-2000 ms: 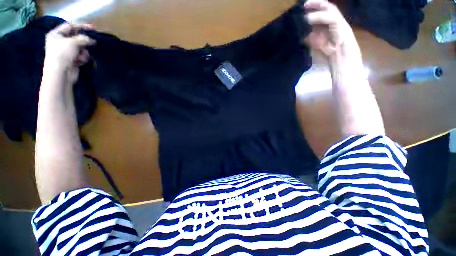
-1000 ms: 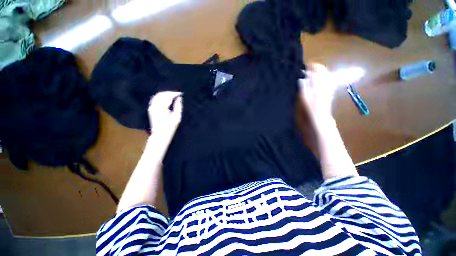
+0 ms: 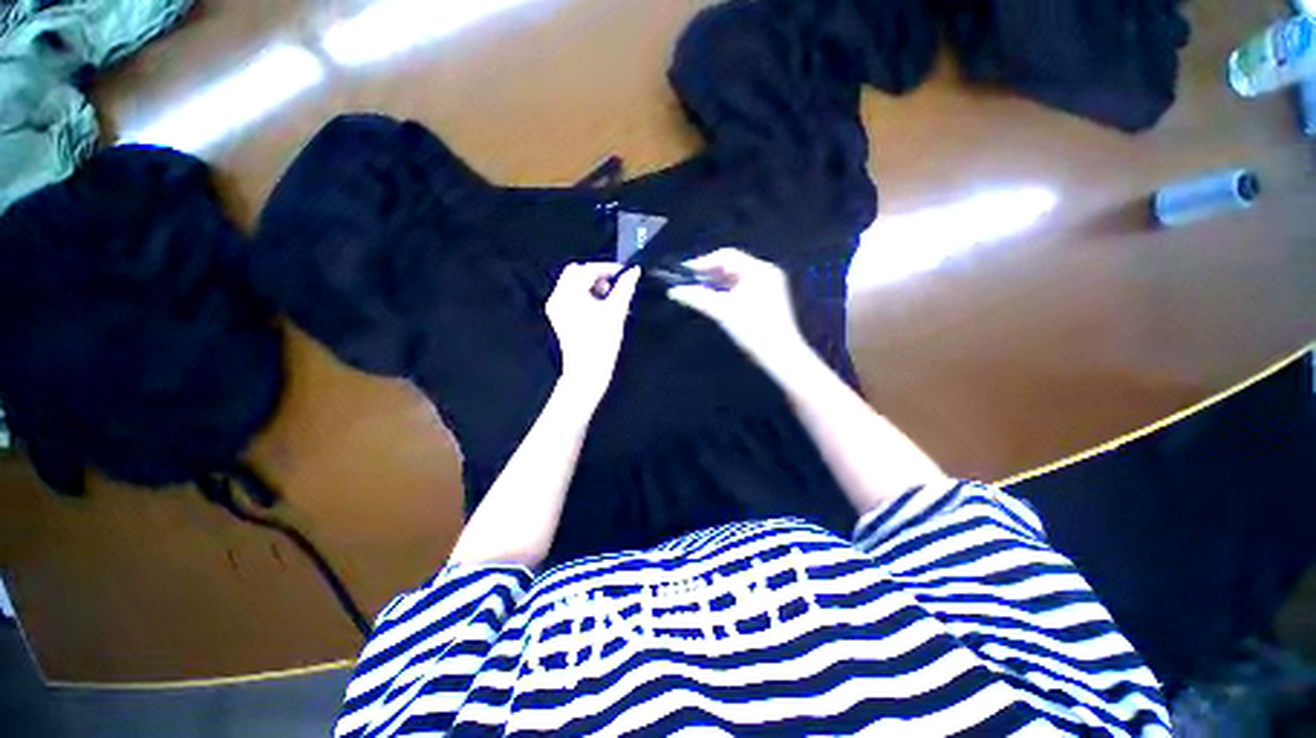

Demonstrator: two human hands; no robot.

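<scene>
The black dress (image 3: 678, 389) lies spread on the brown table, with a puff sleeve (image 3: 339, 238) at the left and gathered black cloth at the upper right. A small grey tag (image 3: 639, 235) is at its neckline. My left hand (image 3: 589, 310) pinches black cloth just below the tag. My right hand (image 3: 743, 299) holds the dark thread snips (image 3: 687, 274), their tip close to my left fingers. What lies between the fingers is too small to tell.
A heap of black garments (image 3: 137, 310) with a trailing cord (image 3: 306, 545) is at the left. Pale green cloth (image 3: 51, 87) is at the upper left. A grey cylinder (image 3: 1205, 198) and a bottle (image 3: 1273, 58) are at the right. Another black garment (image 3: 1075, 58) lies at the upper right.
The snips have left the table at the right and are in my right hand. Both hands have moved inward from the dress sides to the neckline below the tag.
</scene>
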